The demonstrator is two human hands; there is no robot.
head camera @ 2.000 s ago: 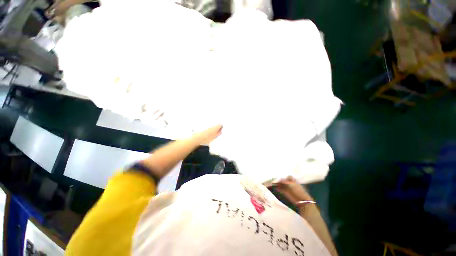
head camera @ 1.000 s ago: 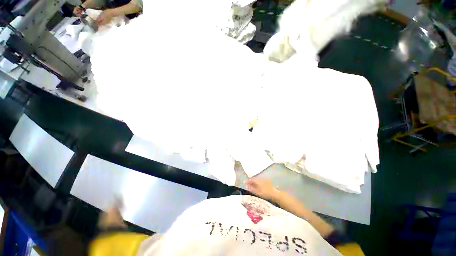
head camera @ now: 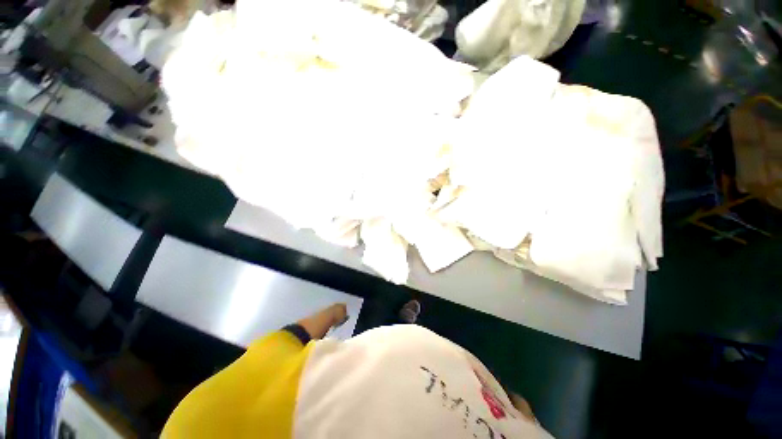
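Observation:
A loose heap of white garments [head camera: 309, 120] covers the left and middle of the pale grey table [head camera: 566, 309]. A flatter, layered white garment stack [head camera: 583, 189] lies at the table's right end and touches the heap. Cloth ends hang towards the near table edge. My left hand [head camera: 329, 319] is low, in front of my apron and short of the cloth, over a pale panel. It is small and its fingers are unclear. Only a bit of skin of my right hand or arm [head camera: 521, 406] shows beside the apron; the rest is hidden.
A sewing machine [head camera: 90, 60] stands at the upper left. Pale panels [head camera: 231, 287] lie at the lower left. White cloth [head camera: 519, 30] is heaped beyond the table. A trolley with a brown board [head camera: 759, 146] stands at the far right on the dark green floor.
My left hand has moved up and right, towards the apron. My right hand has drawn back from the table edge to beside the apron. A white piece now lies raised on the stack's left part.

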